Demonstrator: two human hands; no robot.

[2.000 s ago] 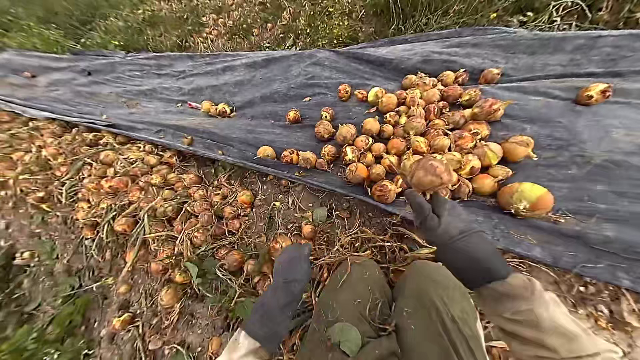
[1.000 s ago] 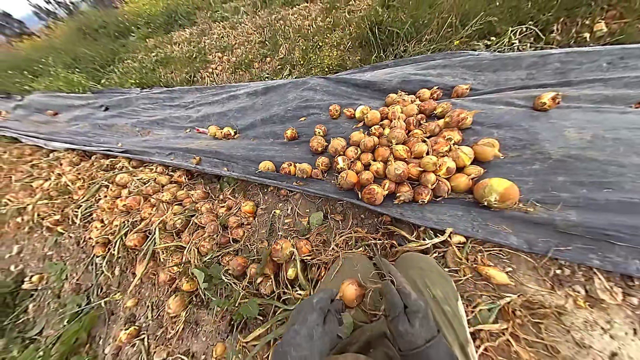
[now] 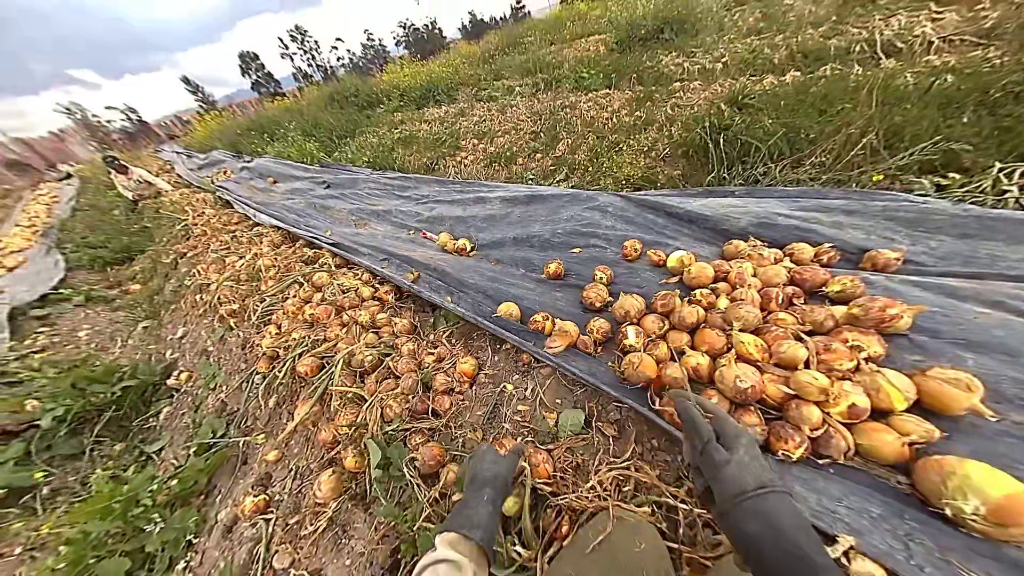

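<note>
My left hand point(image 3: 486, 488), in a dark glove, reaches down among onions with dried stalks on the soil; its fingertips are hidden against an onion point(image 3: 540, 464) and others beside it, so its grip does not show. My right hand point(image 3: 716, 440), gloved too, is at the near edge of the onion pile point(image 3: 744, 344) on the dark ground sheet point(image 3: 512, 216). Its fingers are extended next to the closest onions, and whether one is under them cannot be told. A large yellow onion point(image 3: 972, 492) lies to the right of that hand.
Onions with dry tops point(image 3: 352, 344) cover the soil along the sheet's left edge. Green weeds point(image 3: 120, 480) grow at the lower left. Farther off, a person point(image 3: 134, 180) is low to the ground near another sheet point(image 3: 36, 272) bearing onions. A grassy bank point(image 3: 600, 104) rises behind.
My hands were together around an onion over my lap; now they are apart, the left down at the soil onions and the right at the pile. The view has tilted up.
</note>
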